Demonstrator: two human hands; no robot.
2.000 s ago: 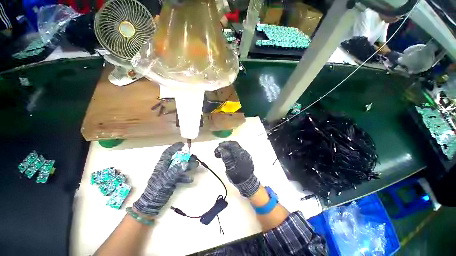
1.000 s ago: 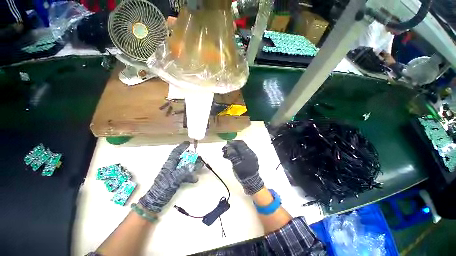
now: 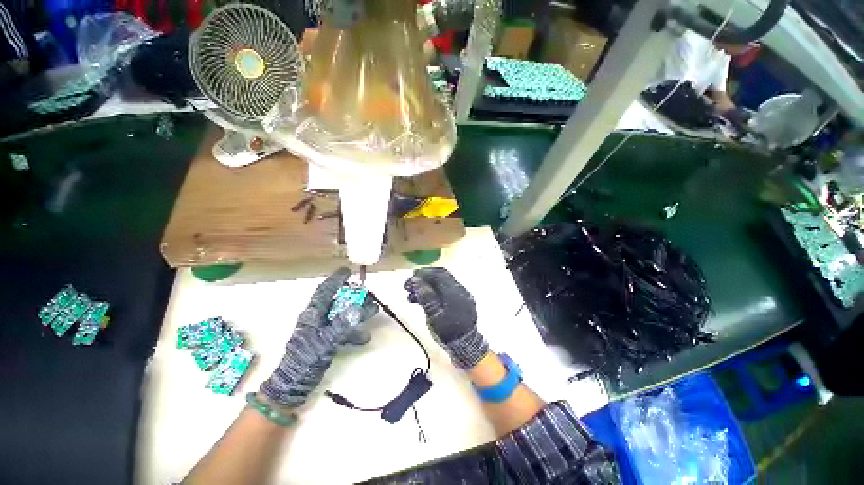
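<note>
My left hand point(image 3: 317, 343), in a dark grey knit glove, holds a small green circuit board point(image 3: 349, 301) under the thin tip point(image 3: 361, 276) of the white machine head point(image 3: 365, 223). A black cable point(image 3: 407, 396) runs from the board's right side down onto the white sheet point(image 3: 313, 445); its middle is folded into a tied bundle and a plug lies at its left end. My right hand point(image 3: 447, 311), gloved, is right of the board with fingers curled; whether it holds anything small cannot be told. The contact between tip and board is too small to tell.
Green boards point(image 3: 217, 352) lie on the sheet's left, more point(image 3: 74, 314) on the black mat. A black cable pile point(image 3: 616, 298) lies right of the sheet. A wooden base point(image 3: 246, 213), a fan point(image 3: 248, 62) and a slanted post point(image 3: 578, 123) stand behind. A blue bin point(image 3: 677, 436) is lower right.
The camera view has shifted slightly. Both hands, the board and the cable keep nearly the same places relative to the machine head.
</note>
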